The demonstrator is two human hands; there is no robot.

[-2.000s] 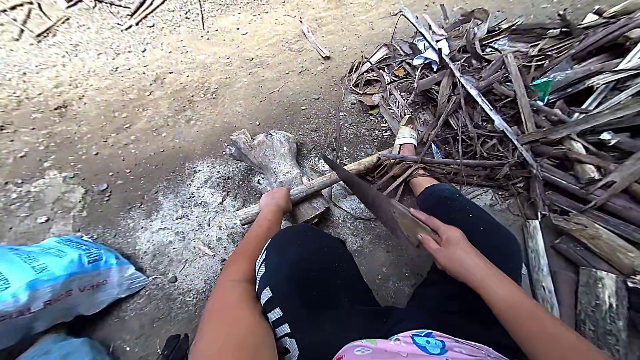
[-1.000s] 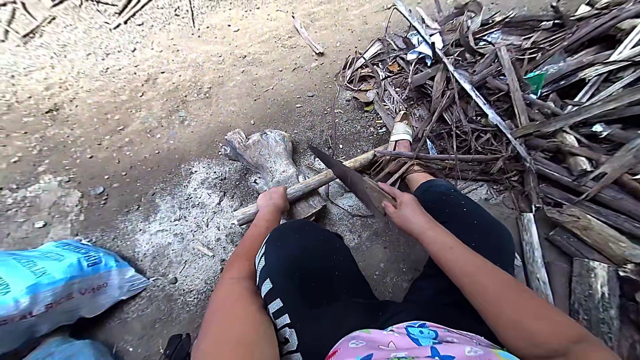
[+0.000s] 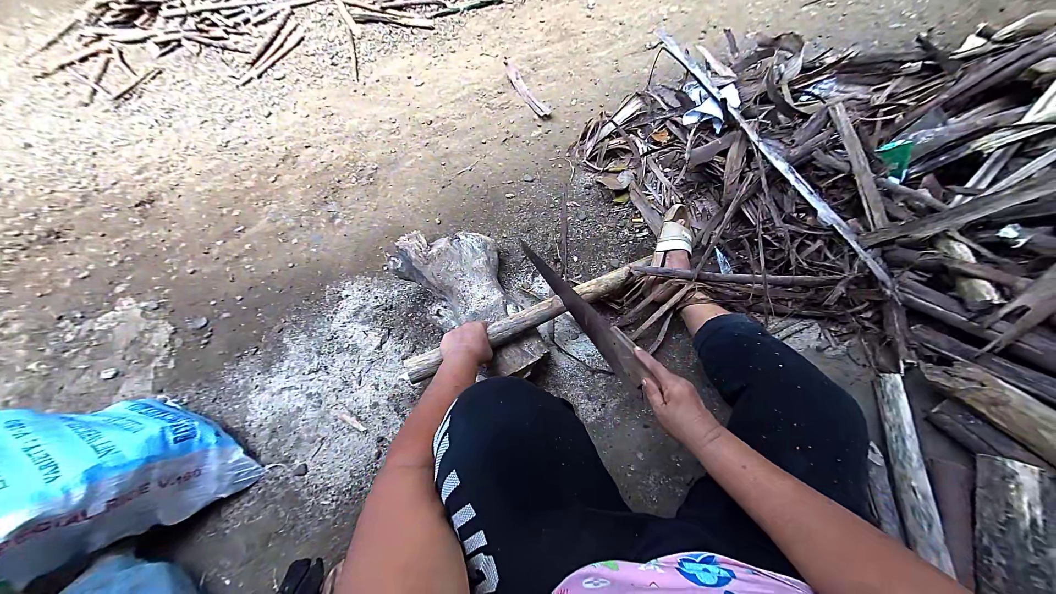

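My left hand (image 3: 467,341) grips a wooden stick (image 3: 540,312) near its lower left end. The stick lies slantwise over a weathered wood block (image 3: 466,276) on the ground, and its far end reaches my sandaled foot (image 3: 675,239). In my right hand (image 3: 675,399) is the handle of a handsaw (image 3: 596,328), whose dark blade crosses the stick and points up and left. Whether the teeth touch the wood cannot be told. My fingers hide most of the saw's handle.
A heap of dry sticks, bark and scraps (image 3: 792,165) fills the right side. Split logs (image 3: 1015,524) lie at the lower right. A blue and white printed sack (image 3: 124,470) sits at the lower left. More thin sticks (image 3: 198,33) lie at the upper left.
My right hand and the saw moved up and left from the first frame to the second, then back down a little. My left hand has kept its hold on the stick.
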